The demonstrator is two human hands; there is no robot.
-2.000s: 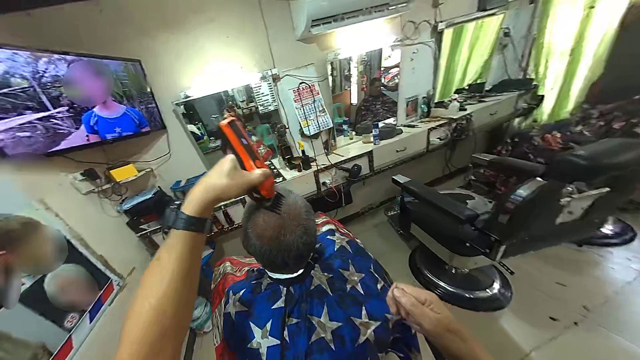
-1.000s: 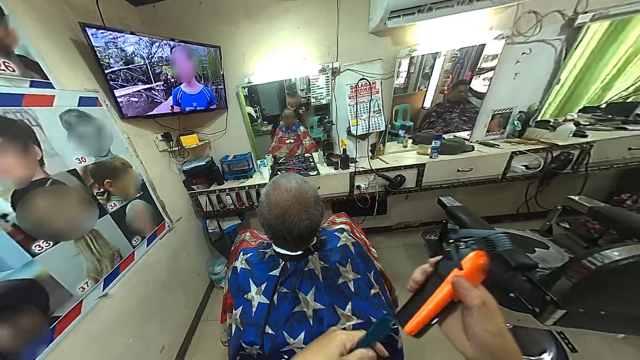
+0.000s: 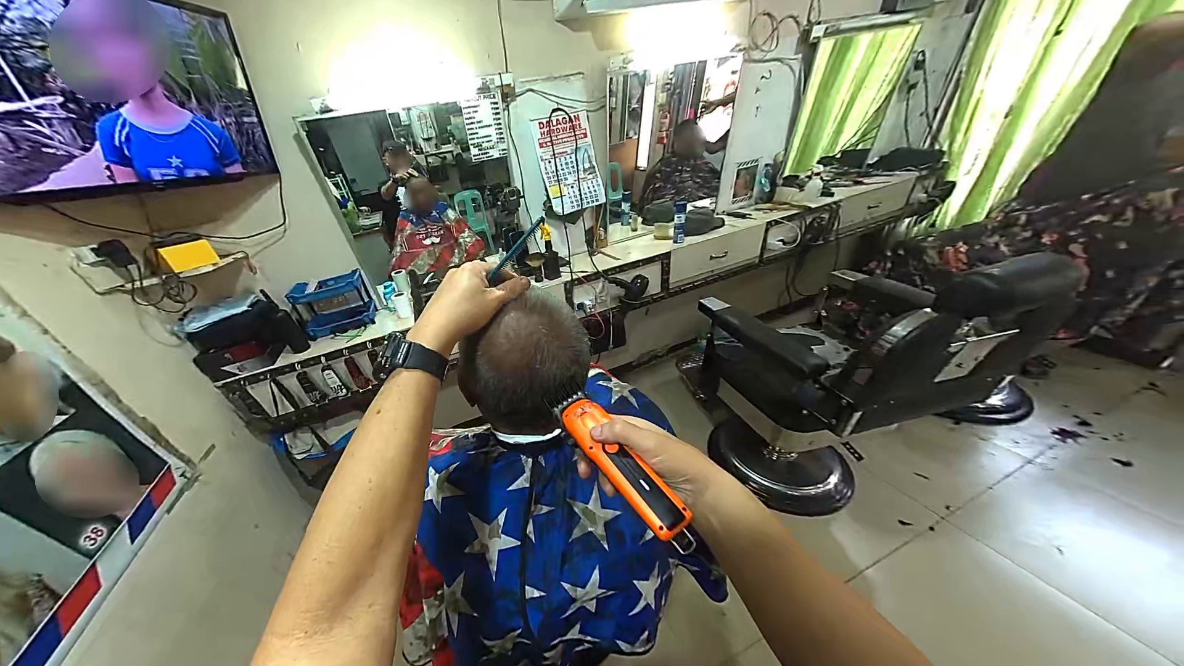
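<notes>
A seated person's head (image 3: pixel 527 356), with short hair, faces the mirror. A barber cape (image 3: pixel 564 546) with white stars on blue covers the shoulders, and a white strip circles the neck. My left hand (image 3: pixel 467 301) rests on the top front of the head and holds a blue comb (image 3: pixel 516 250), which points up. In my right hand (image 3: pixel 647 453) is an orange and black hair clipper (image 3: pixel 629 472); its comb guard (image 3: pixel 572 400) touches the hair low on the back right of the head. A black watch is on my left wrist.
A counter (image 3: pixel 647 248) with bottles runs along the mirrored wall. An empty black barber chair (image 3: pixel 869 361) stands at the right. Blue baskets (image 3: pixel 331 301) sit at the left, below a wall television (image 3: pixel 139 102). Hair clippings lie on the floor.
One second ago both hands were right of the head, with the clipper and comb close together. Now my left hand is on the head and the clipper is at the hair.
</notes>
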